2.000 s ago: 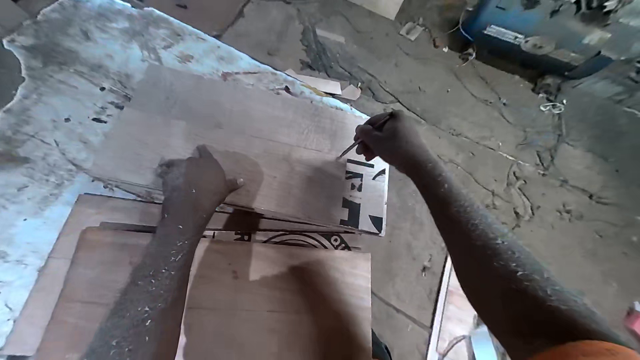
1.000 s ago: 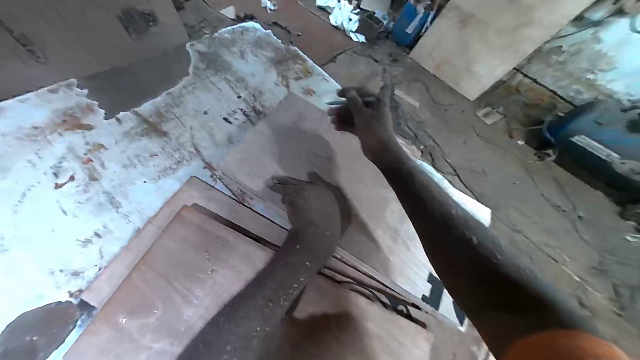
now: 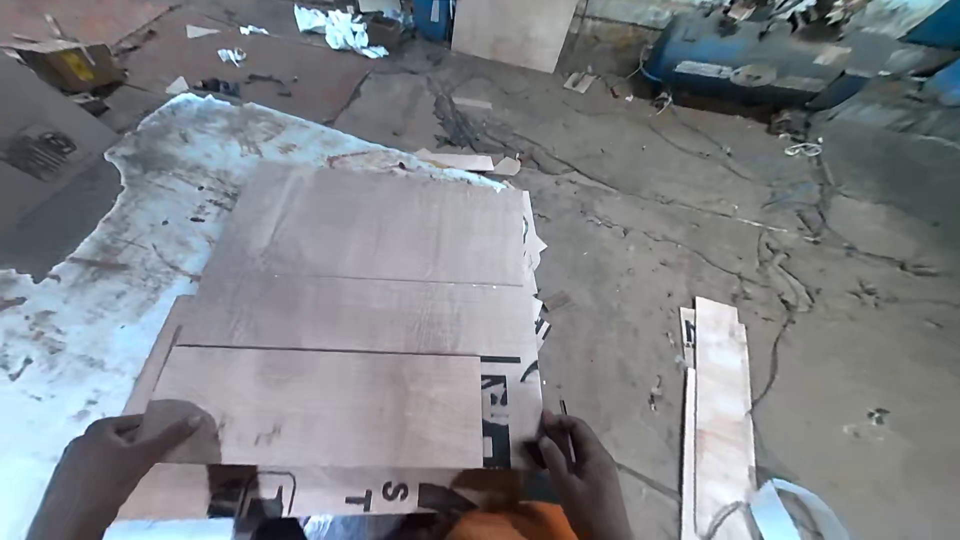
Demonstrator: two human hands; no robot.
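Note:
Thin wooden sheets, perhaps plywood, lie stacked in front of me. A smaller rectangular sheet point(image 3: 322, 405) rests on a larger sheet point(image 3: 390, 232) that has dark printed marks along its right side. My left hand point(image 3: 142, 442) grips the smaller sheet's left edge, thumb on top. My right hand point(image 3: 574, 450) is beside the larger sheet's lower right corner, with a thin dark pen-like tool point(image 3: 564, 420) between its fingers. Whether the right fingers also touch the sheet cannot be told. Another printed sheet point(image 3: 330, 480) shows at the near edge.
A stained white surface point(image 3: 142, 255) lies under and left of the stack. Narrow wooden strips point(image 3: 720, 405) are on the right, above cracked floor. A blue cylindrical tank point(image 3: 727, 75), a leaning board point(image 3: 514, 30) and white scraps point(image 3: 341, 30) are farther back.
The smaller sheet now lies over the larger one, held at its left edge. Both hands have moved from over the larger sheet to the near sides of the stack. The view has shifted.

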